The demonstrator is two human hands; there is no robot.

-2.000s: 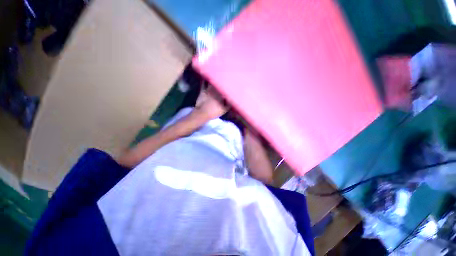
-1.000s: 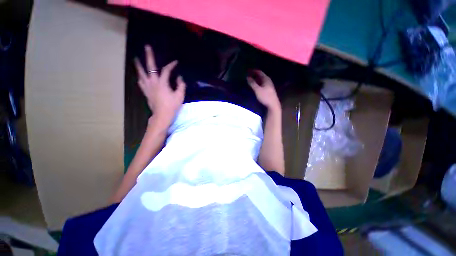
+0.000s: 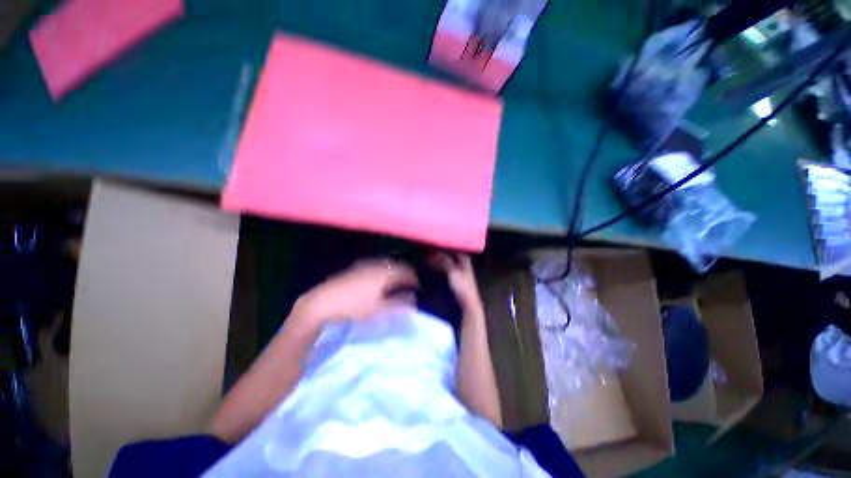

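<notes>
My left hand (image 3: 366, 288) is at my lap, just below the bench edge, blurred, with its fingers bent inward. My right hand (image 3: 451, 273) is close beside it, partly in the shadow under the bench. The area between the hands is dark, and I cannot tell whether either holds anything. A pink foam sheet (image 3: 369, 145) lies on the green bench (image 3: 551, 177) above my hands, its near edge at the bench edge.
A carton flap (image 3: 149, 327) stands at left. A carton (image 3: 648, 373) at right holds clear plastic bags (image 3: 574, 327). A labelled bag (image 3: 686, 201) and black cables (image 3: 583, 191) lie on the bench. A smaller pink sheet (image 3: 103, 37) and a white, red-sided box (image 3: 481, 47) are farther back.
My view has lifted to show more of the bench. My hands, spread apart a second ago, are now closer together at my lap, with the left hand's fingers bent in.
</notes>
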